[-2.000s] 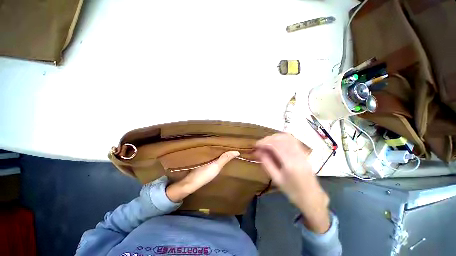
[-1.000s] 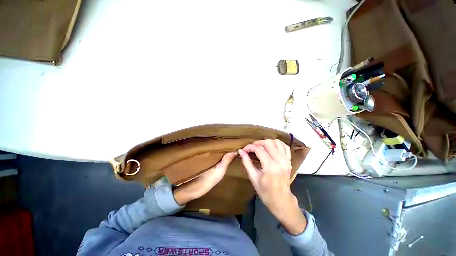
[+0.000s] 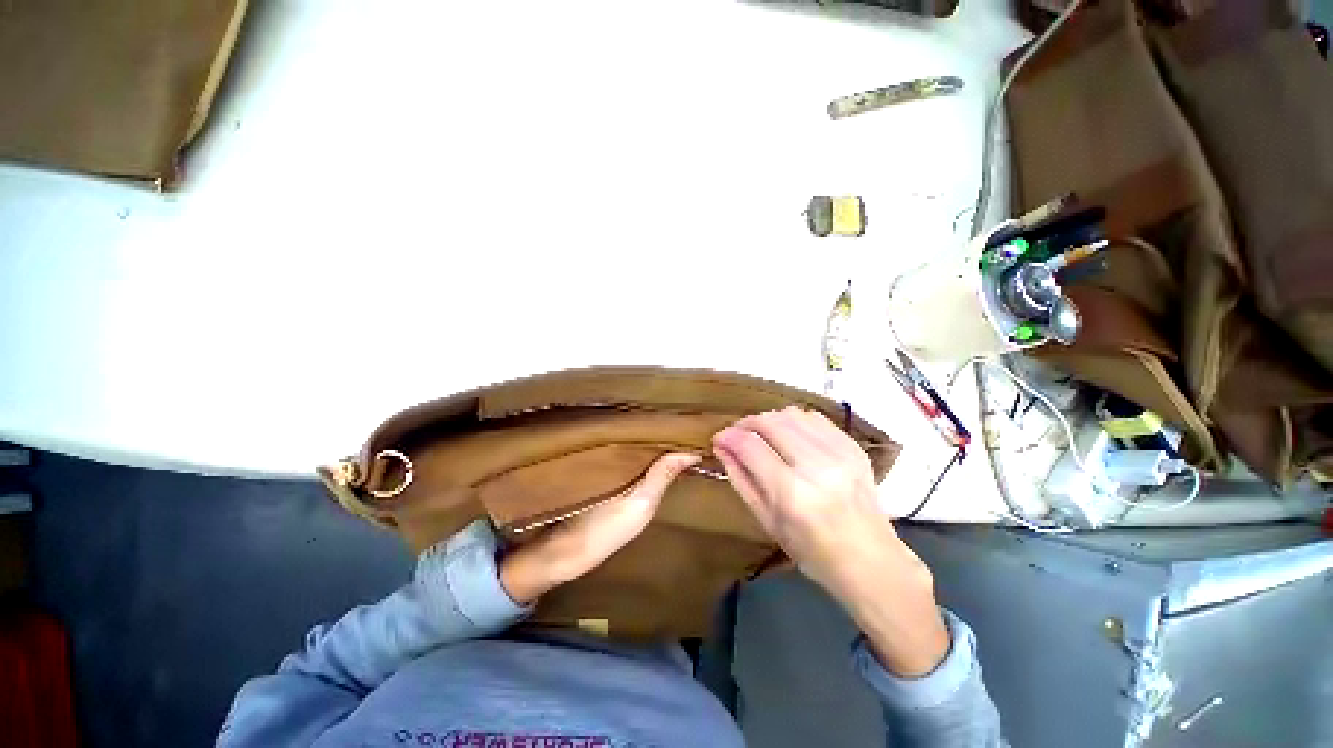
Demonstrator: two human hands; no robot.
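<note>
A tan-brown handbag [image 3: 585,402] lies with its mouth open at the table's front edge, partly over my lap. A gold ring [image 3: 393,472] shows at its left corner. My left hand [image 3: 607,519] holds the bag's inner pocket edge, thumb on top near the pale line. My right hand [image 3: 797,475] is at the same edge just to the right, thumb and fingertips pinched together. Whether a thread is between these fingertips is too small to tell.
The white table [image 3: 439,205] bears a cream cup of tools [image 3: 936,307], red-and-black snips [image 3: 930,402], a yellow block with a dark end [image 3: 836,215] and a mottled slim tool [image 3: 895,97]. Brown bags [image 3: 1126,132] are piled right; another bag [image 3: 103,88] lies far left. A grey cabinet [image 3: 1023,614] stands front right.
My right hand moved in to my left thumb, then slightly right again, its fingers still pinched. My left hand stays on the pocket edge. The view has shifted slightly.
</note>
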